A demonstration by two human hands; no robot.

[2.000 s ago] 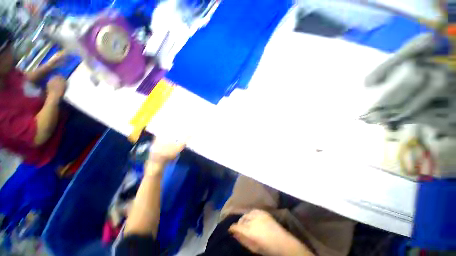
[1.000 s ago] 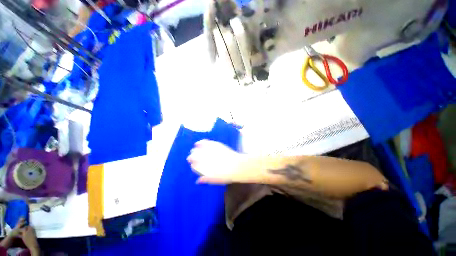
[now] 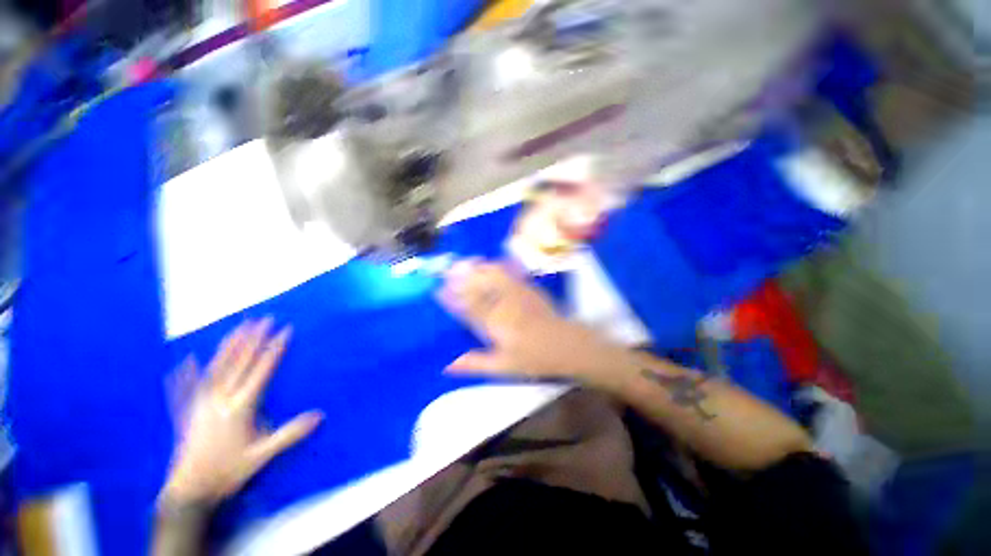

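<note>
A royal-blue garment panel point(image 3: 348, 380) lies across the table under the machine head, with a curved cut edge near my lap. My left hand point(image 3: 234, 407) rests flat on its left part, fingers spread. My right hand point(image 3: 511, 320) lies on the cloth just right of the needle area, fingertips near the presser foot point(image 3: 418, 261), thumb apart. The view is blurred, and the needle itself cannot be made out. A pale blue glare lies on the cloth by the foot.
The whitish sewing machine point(image 3: 587, 98) spans the top. Blurred scissors point(image 3: 560, 223) lie behind my right hand. A long blue panel stack point(image 3: 82, 272) is at the left, and blue pieces point(image 3: 706, 239) lie at the right. Red cloth point(image 3: 777, 331) shows below them.
The view has swung toward the machine. The blue panel, earlier hanging at the table's front edge under my right hand, now lies under the machine head. My left hand has come onto it.
</note>
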